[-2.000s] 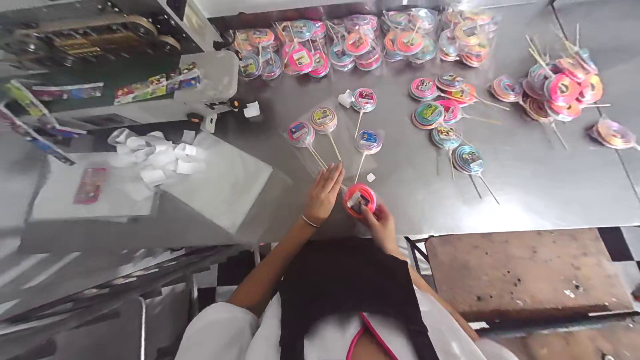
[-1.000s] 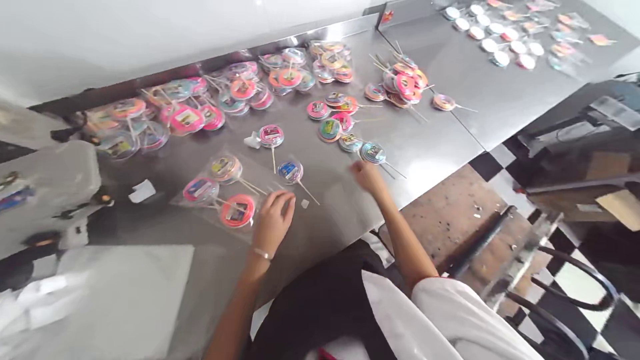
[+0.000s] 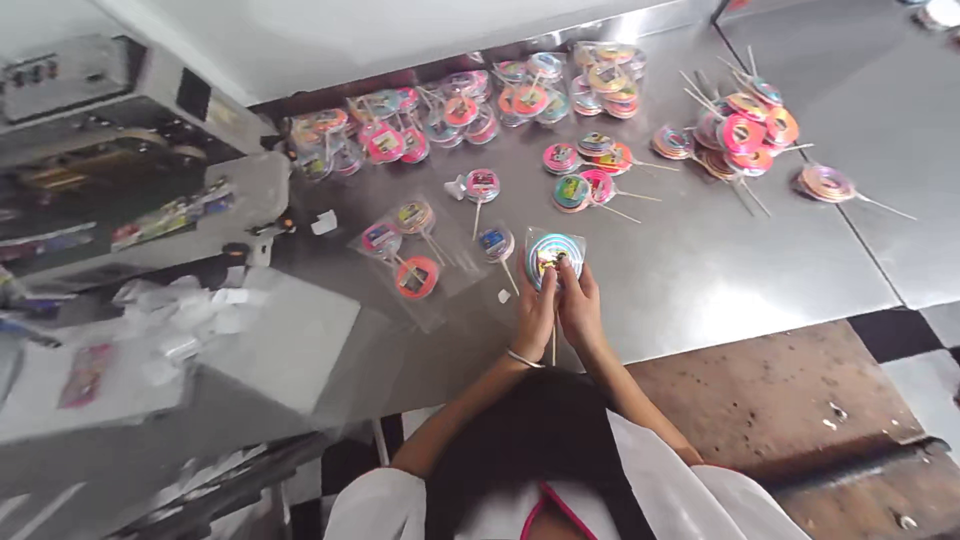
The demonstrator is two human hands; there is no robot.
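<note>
A wrapped blue-and-white swirl lollipop [image 3: 553, 247] with a label is held between my two hands, its stick pointing down toward my body. My left hand [image 3: 538, 311], with a bracelet at the wrist, grips its left side. My right hand [image 3: 580, 306] grips the right side, both thumbs on the label. To the left lie a lollipop with a blue label [image 3: 496, 244], a pink one [image 3: 482, 185] and three wrapped ones, among them a coral-red lollipop [image 3: 416, 277]. Several labelled lollipops [image 3: 572, 192] lie beyond my hands.
Bagged lollipops [image 3: 460, 111] line the wall. A heap of lollipops [image 3: 744, 135] and a single one [image 3: 826, 184] lie right on the steel table [image 3: 705, 277]. A machine [image 3: 142, 150], crumpled white paper [image 3: 176, 311] and a white sheet [image 3: 300, 337] are at left.
The coral-red lollipop, under my left hand earlier, now lies free with two others. My hands have come together on the blue-and-white lollipop. The view has swung between frames.
</note>
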